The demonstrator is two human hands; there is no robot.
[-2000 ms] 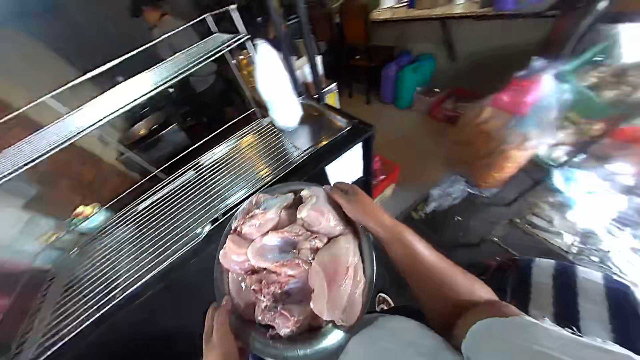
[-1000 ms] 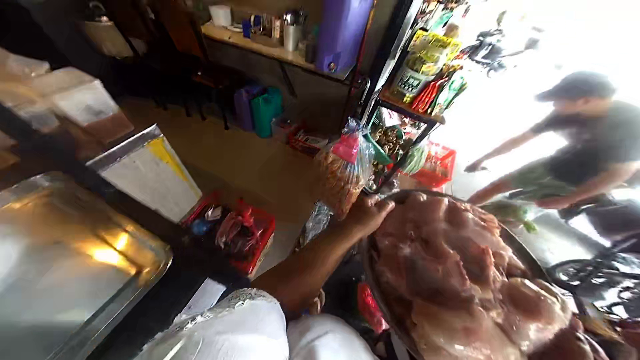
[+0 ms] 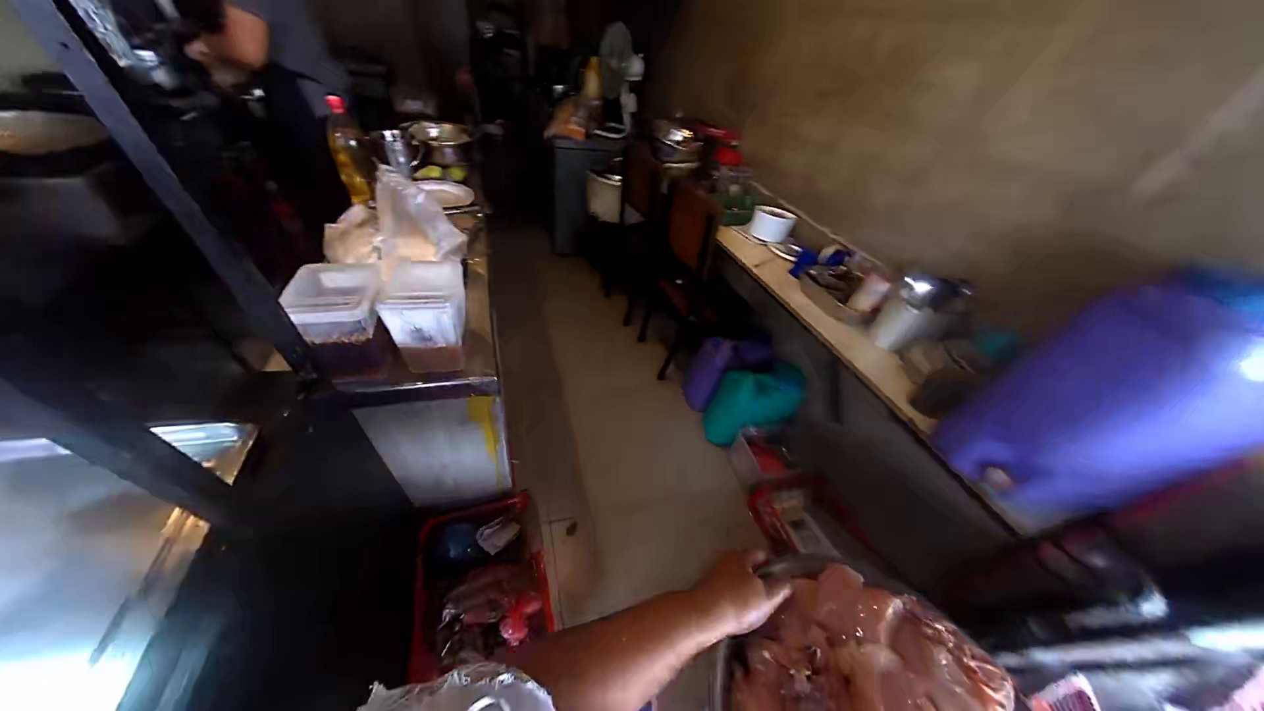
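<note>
My left hand (image 3: 741, 594) grips the rim of a metal bowl (image 3: 795, 565) at the bottom right of the head view, fingers over the edge. Raw, skinless pieces of chicken-like meat (image 3: 859, 647) fill the bowl, which is cut off by the frame's lower edge. My left forearm rises from the bottom, with a pale, translucent covering at the sleeve. My right hand is out of view.
A red crate (image 3: 425, 592) with bagged items stands on the floor. Left is a counter with plastic tubs (image 3: 425, 306); right, a shelf with a white bowl (image 3: 772, 223) and a purple barrel (image 3: 1106, 395). Teal and purple jugs (image 3: 755, 400) sit below. A person stands upper left.
The view has swung widely, now along the aisle indoors. My left hand still holds the bowl's rim as one second ago. The person outdoors and the hanging goods have left the view.
</note>
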